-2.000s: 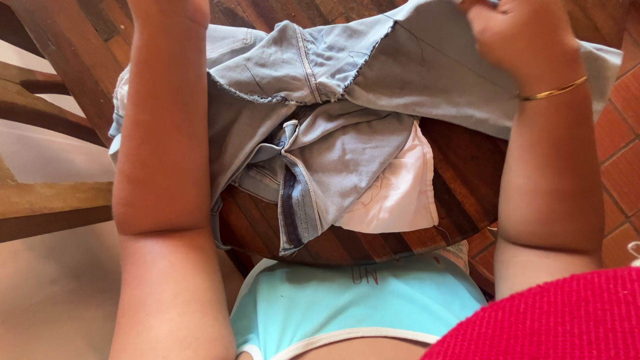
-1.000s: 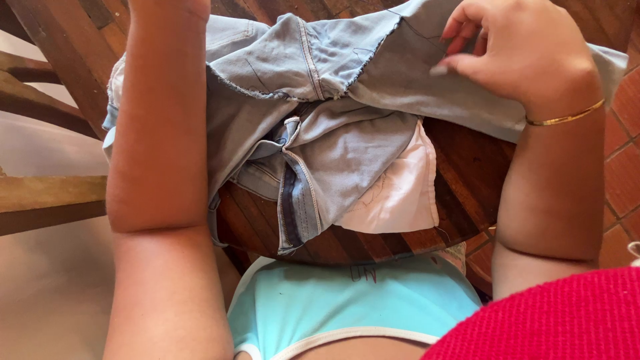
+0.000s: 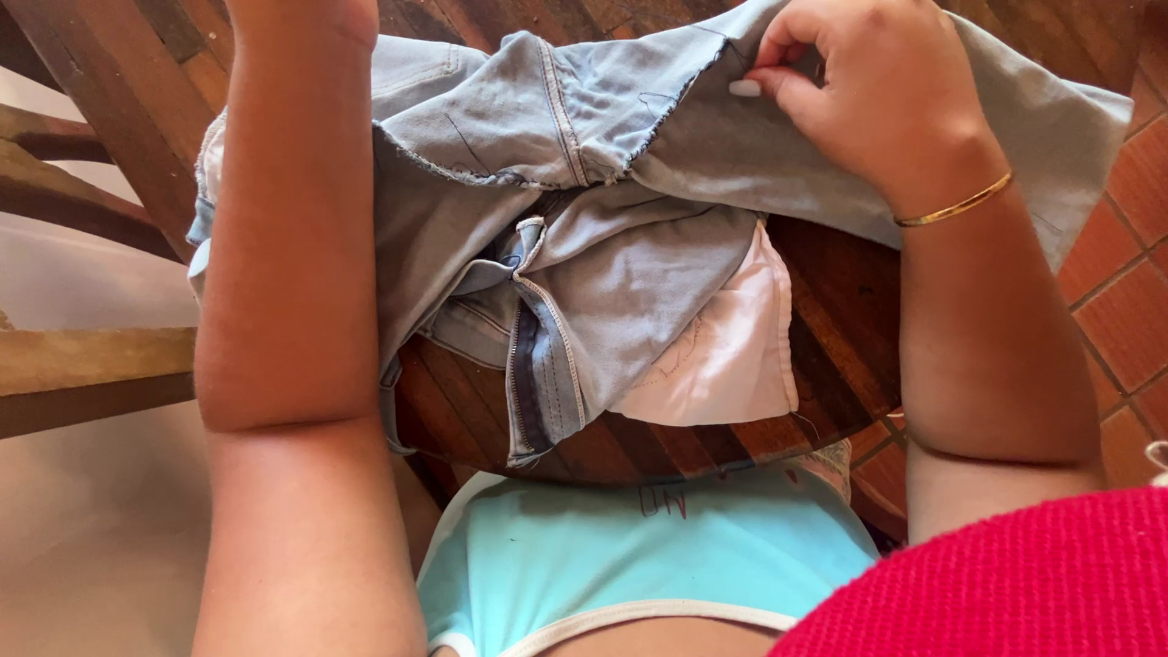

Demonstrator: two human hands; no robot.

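A pair of light-blue denim jeans (image 3: 657, 260), partly inside out, lies across a round wooden table. Its cut, frayed edge carries dark stitching and loose threads, and an open metal zipper (image 3: 516, 365) hangs toward me. White pocket cloth (image 3: 730, 351) spreads beside the fly. My right hand (image 3: 867, 87) is over the denim at the upper right, its thumb and index fingertips close together beside the stitched edge; whether a needle or thread is between them cannot be told. Of my left hand (image 3: 351, 18) only the heel shows at the top edge; its fingers are out of frame.
The striped wooden tabletop (image 3: 839, 319) has its rounded edge close to my lap. Wooden chair slats (image 3: 91, 365) stand at the left. Red floor tiles (image 3: 1127, 310) show at the right. Red knitted fabric (image 3: 1004, 584) covers the lower right corner.
My right hand has come down from the top edge to the denim beside the stitched edge. The jeans lie much as before, and my left arm has hardly moved.
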